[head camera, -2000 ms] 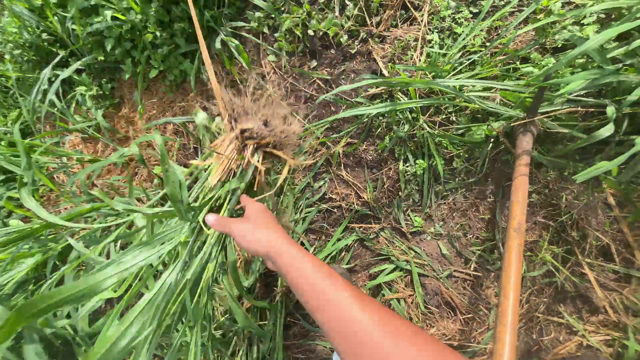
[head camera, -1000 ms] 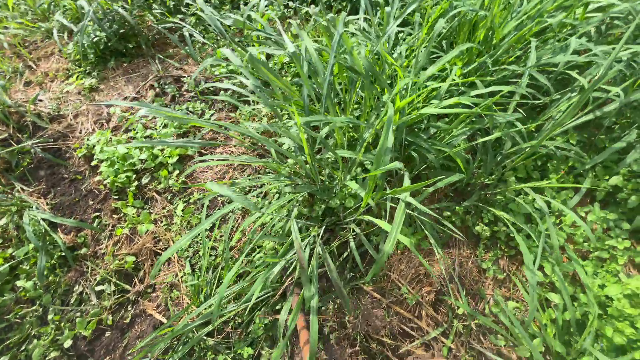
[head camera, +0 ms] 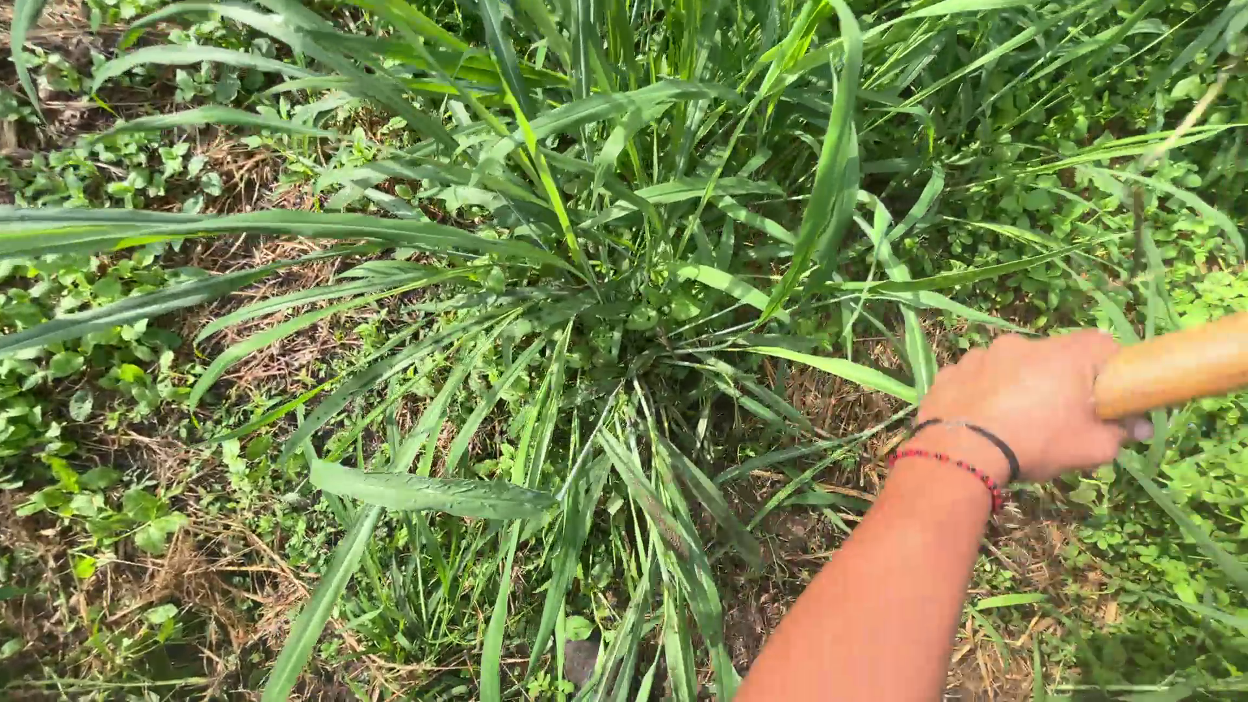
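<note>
My left hand [head camera: 1024, 405] is at the right, closed around the end of a wooden tool handle [head camera: 1175, 366]. The handle runs off the right edge, so the rest of the tool is hidden. A dark cord and a red-and-black beaded bracelet [head camera: 951, 468] circle the wrist. A large clump of long-bladed grass [head camera: 624, 292] spreads across the middle, to the left of the hand. Its base [head camera: 639, 361] lies low among the blades. My right hand is out of view.
Low leafy weeds [head camera: 117, 380] grow at the left among dry straw [head camera: 185, 575], and more leafy weeds [head camera: 1189, 341] at the right. Bare soil with straw [head camera: 1033, 556] lies below the hand. Taller grass [head camera: 985, 58] fills the upper right.
Two seconds ago my right hand was at an uprooted grass clump with soil on its roots, a wooden-handled tool lying to the right. Now my left hand holds a wooden handle. The view has shifted.
</note>
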